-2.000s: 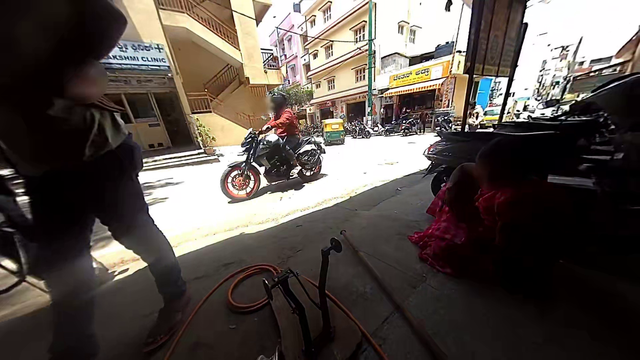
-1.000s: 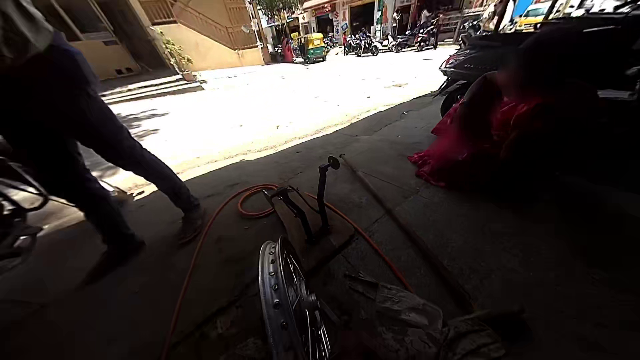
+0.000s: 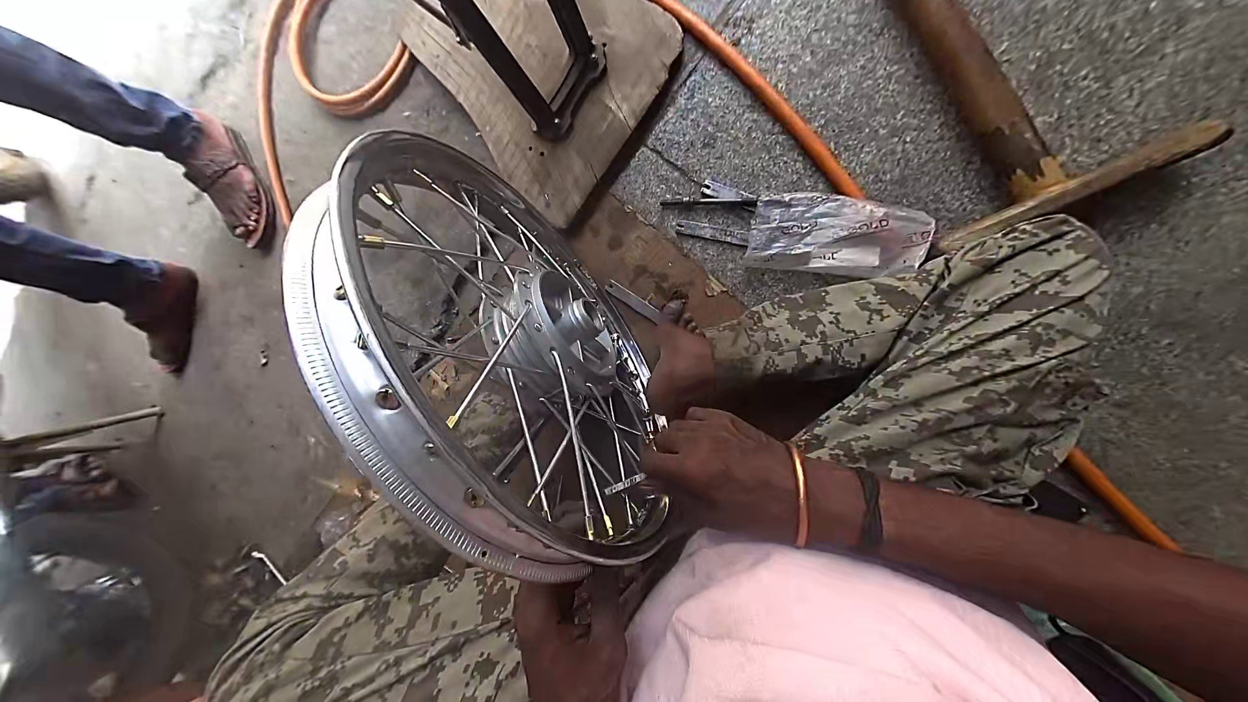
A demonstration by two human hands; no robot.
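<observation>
A spoked metal motorcycle wheel stands tilted between my knees, with its hub and criss-crossing spokes showing. Several spokes have brass-coloured nipples at loose ends short of the rim. My left hand grips the rim from below, its fingertips partly hidden behind it. On the right side of the rim, my right hand, below a copper-coloured bracelet, has its fingers curled around a small flat metal piece among the spokes. What lies inside that fist is hidden.
A wooden board carries a black metal stand. An orange hose curves around it. A printed plastic packet with metal pieces and a wooden-handled tool lie right. A person's sandalled foot is left; a dark tyre sits lower left.
The view has swung down from the street to the wheel and my lap. Both my hands now show at the rim; neither was clearly visible before.
</observation>
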